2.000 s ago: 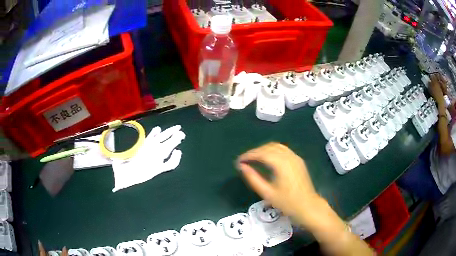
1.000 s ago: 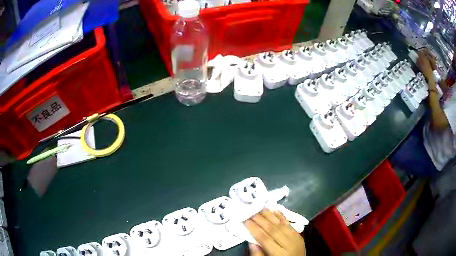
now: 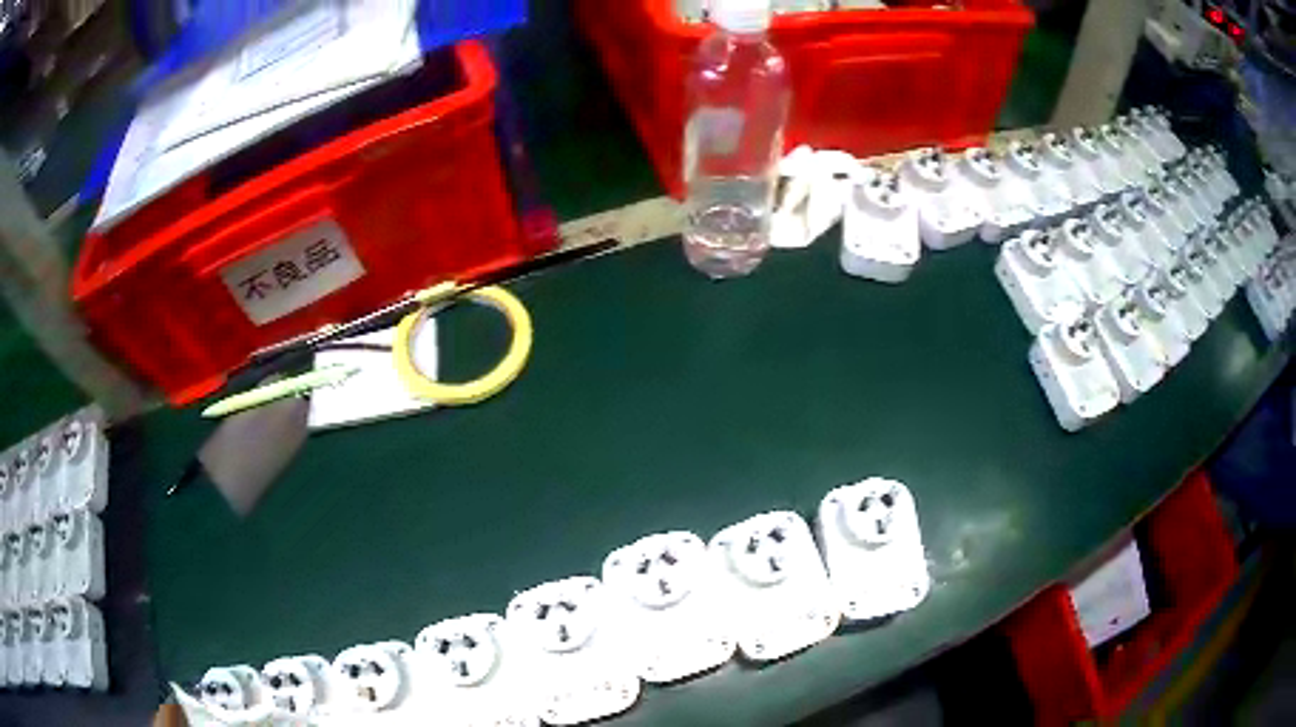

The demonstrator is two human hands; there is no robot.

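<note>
A row of white plug adapters (image 3: 662,580) runs along the near edge of the green mat, pin side up. The lower left ones are cut off by the picture's bottom edge. The rightmost adapter (image 3: 873,547) stands at the row's right end. A small skin-coloured patch, likely a fingertip of my left hand (image 3: 169,714), shows at the bottom left beside a white edge. Most of that hand is out of the picture, so its hold cannot be told. My right hand is out of view.
More adapters stand in rows at right (image 3: 1076,372) and far left (image 3: 60,554). Yellow tape roll (image 3: 519,345), green pen-like stick (image 3: 280,391), clear bottle (image 3: 732,171), white glove (image 3: 814,196), labelled red bin (image 3: 398,213), second red crate (image 3: 888,85) and lower right crate (image 3: 1059,639) are around.
The white glove that lay by the tape, then under my right hand on the row, is gone from there. My right hand has left the picture. The view has swung left.
</note>
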